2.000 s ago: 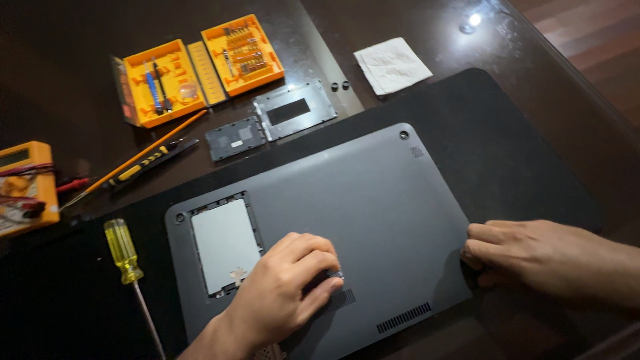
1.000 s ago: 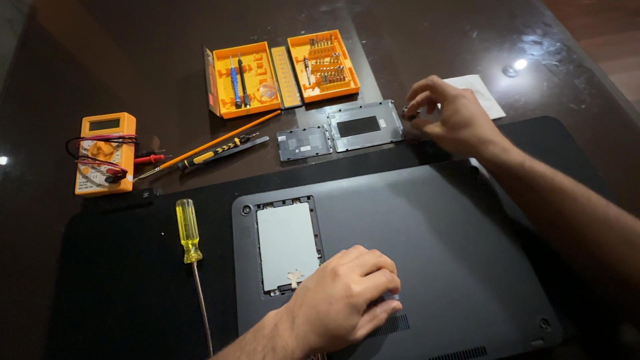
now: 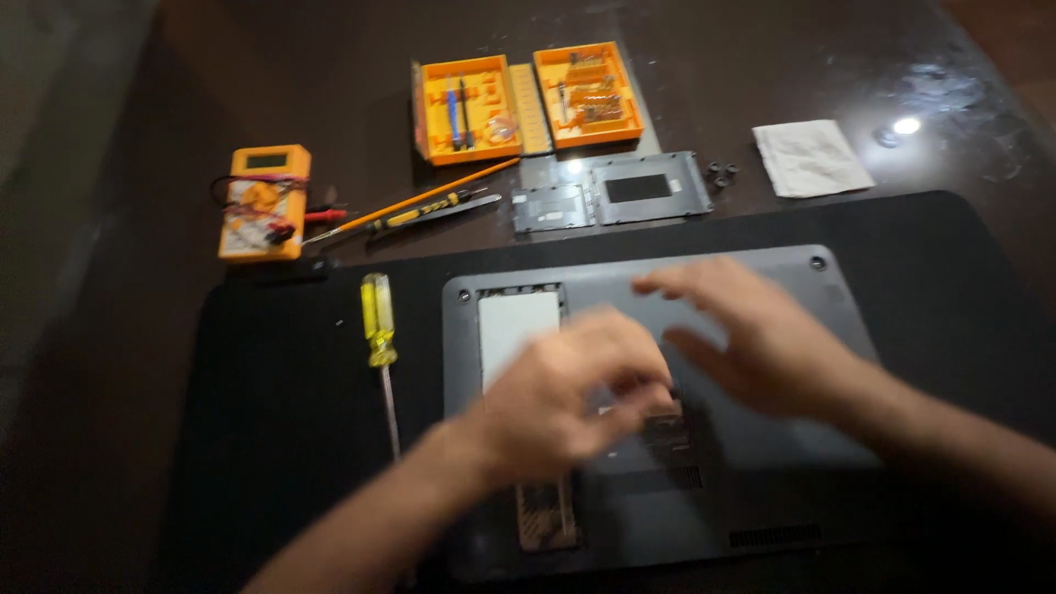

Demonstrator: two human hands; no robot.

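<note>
An upside-down laptop (image 3: 792, 330) lies on a black mat, its grey bottom case upward. A rectangular bay at its left end shows a pale flat part (image 3: 516, 330). My left hand (image 3: 577, 388), blurred, hovers over the laptop beside that bay with its fingers curled; whether it holds something small cannot be told. My right hand (image 3: 742, 338) is above the middle of the case, thumb and fingers apart, nothing seen between them. A screwdriver with a yellow clear handle (image 3: 379, 322) lies left of the laptop. Small dark round pieces (image 3: 722, 175) sit beyond the mat.
Behind the mat are two detached cover panels (image 3: 652, 188), an open orange bit case (image 3: 590, 95), a white cloth or tissue (image 3: 811, 158), an orange brush (image 3: 429, 194), a yellow-black precision screwdriver (image 3: 421, 213) and tweezers (image 3: 478, 205). A multimeter (image 3: 264, 202) stands at the left. The black mat (image 3: 272, 396) spreads around the laptop.
My right hand has come back from beside the cover panels to above the laptop. More dark round pieces show there than two seconds ago. My left hand has lifted off the case.
</note>
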